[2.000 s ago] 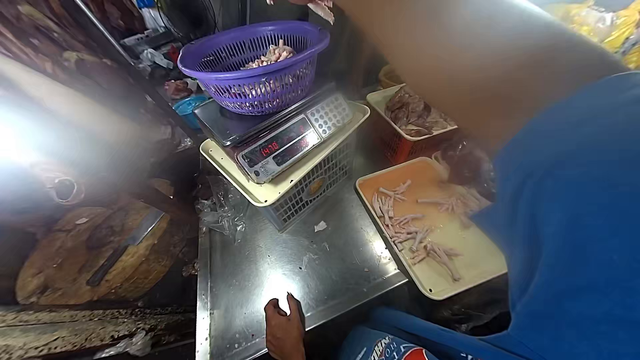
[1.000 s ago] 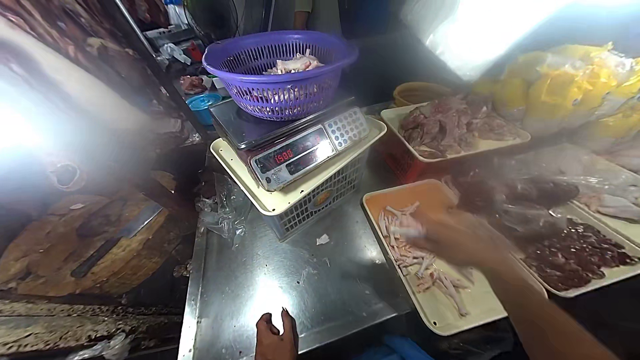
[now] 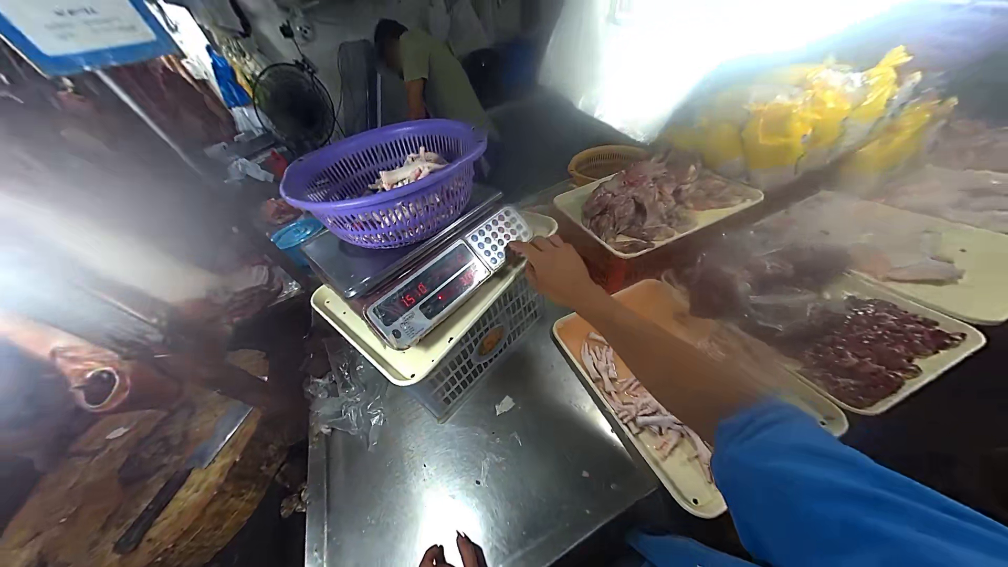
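My right hand (image 3: 555, 269) is at the keypad of a digital scale (image 3: 449, 276), its fingertips at the keys and nothing seen in it. On the scale's metal pan stands a purple plastic basket (image 3: 386, 189) holding chicken feet (image 3: 409, 169). The scale rests on a cream tray (image 3: 409, 364) over a grey plastic crate (image 3: 488, 342). Below my right forearm lies a tray (image 3: 697, 498) with more chicken feet (image 3: 630, 398). Only the fingers of my left hand (image 3: 454, 553) show at the bottom edge, apart, over the steel table (image 3: 472, 472).
At left a knife (image 3: 185, 472) lies on a round wooden chopping block (image 3: 79, 512). Trays of raw meat (image 3: 646, 201) and dark red offal (image 3: 874, 354) stand at right, near yellow bags (image 3: 819, 126). Clear plastic bags (image 3: 346, 394) lie beside the crate. A person (image 3: 441, 79) bends over behind, near a fan (image 3: 293, 102).
My right hand has moved from the chicken feet tray to the scale's keypad. The red digits on the scale have changed. The view has tilted up.
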